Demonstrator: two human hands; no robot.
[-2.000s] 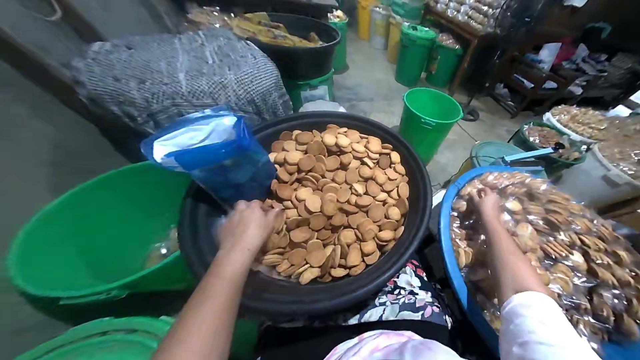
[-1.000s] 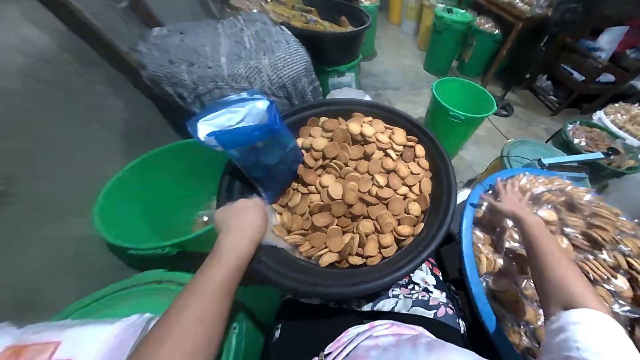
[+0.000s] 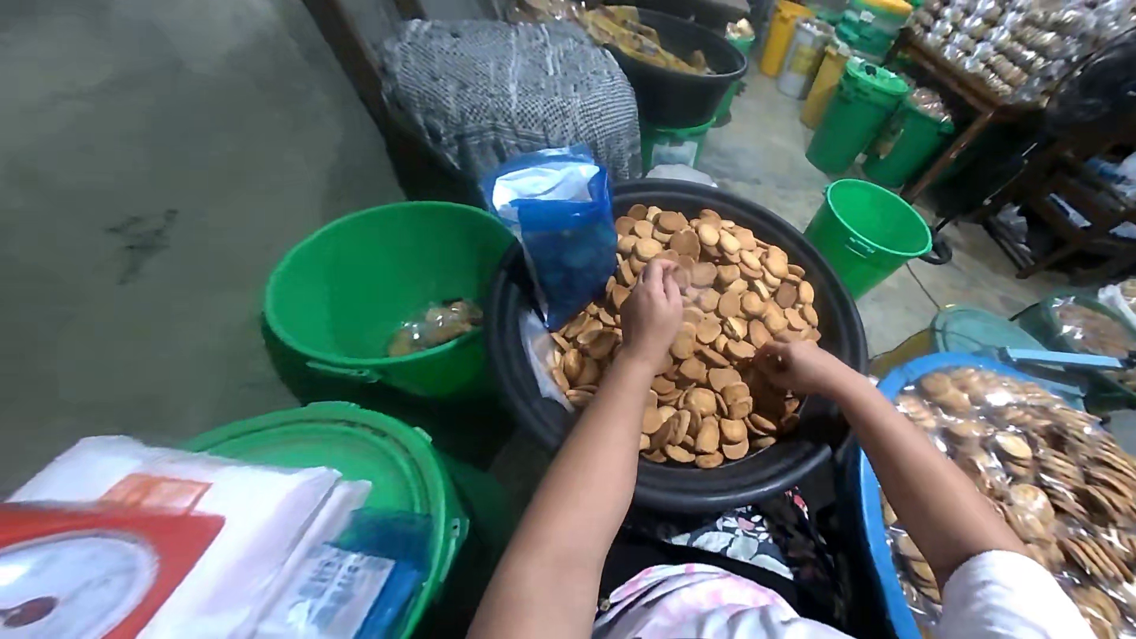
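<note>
Round brown cookies (image 3: 710,355) fill a black tub (image 3: 848,328) in front of me. My left hand (image 3: 652,311) is over the middle of the pile, fingers bent around a cookie or clear plastic; which one is hard to tell. At the pile's right side my right hand (image 3: 790,366) reaches in among the cookies, its fingertips partly hidden. A blue plastic bag (image 3: 568,248) stands upright against the tub's left inner side, left of my left hand. Clear plastic (image 3: 543,359) lies along the tub's left wall. The blue tub (image 3: 874,515) at right holds bagged cookies (image 3: 1029,461).
A green tub (image 3: 382,266) with a few bagged cookies stands at left. Nearer, a lidded green bin (image 3: 426,461) bears plastic packages (image 3: 177,532). An open green bucket (image 3: 870,226) stands beyond the black tub at right. Behind are a cloth-covered object (image 3: 524,89) and another black tub (image 3: 666,89).
My right hand has left the bagged cookies in the blue tub and is now in the black tub. My left hand has moved from beside the blue bag to over the pile's middle.
</note>
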